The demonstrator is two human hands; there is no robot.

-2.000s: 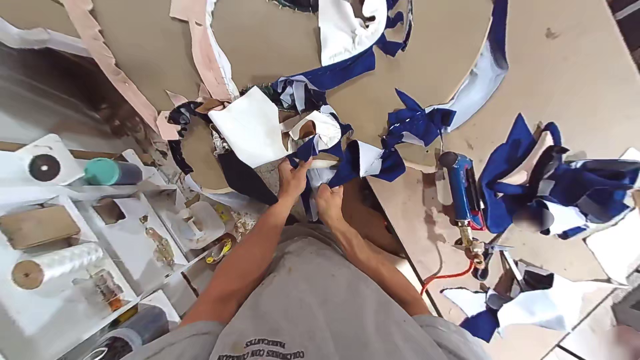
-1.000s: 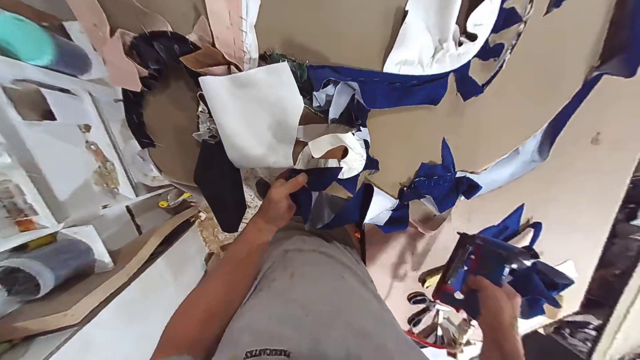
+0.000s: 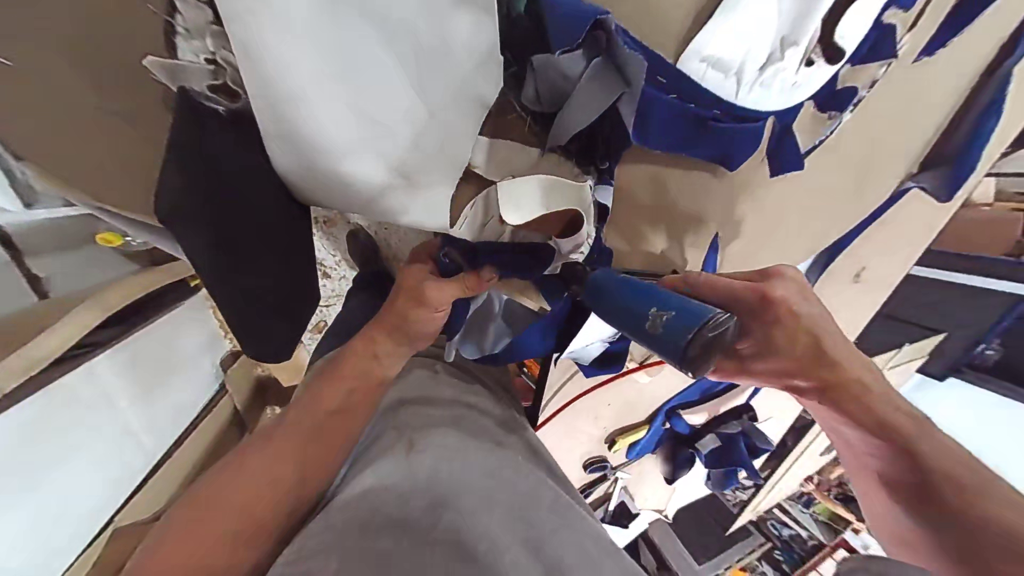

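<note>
My left hand (image 3: 440, 292) grips a strip of dark blue fabric (image 3: 512, 258) between thumb and fingers, in front of my body. My right hand (image 3: 760, 320) is wrapped around a blue pneumatic staple gun (image 3: 652, 316), whose nose touches or nearly touches the dark blue fabric. Cream material with a curled loop (image 3: 544, 200) lies just beyond the strip. Below the left hand's fabric hangs a grey-white and blue piece (image 3: 496, 324). My right hand's fingers are partly hidden behind the tool.
A large white sheet (image 3: 368, 104) and a black fabric piece (image 3: 240, 232) hang over the board's edge at left. A red air hose (image 3: 596, 388) runs below the tool. Scissors (image 3: 604, 468) and blue scraps (image 3: 712, 448) lie on the lower right surface.
Two seconds ago both hands were at the fabric and the staple gun lay at the right. My right hand took hold of it and has brought it left to the fabric. The view has moved closer.
</note>
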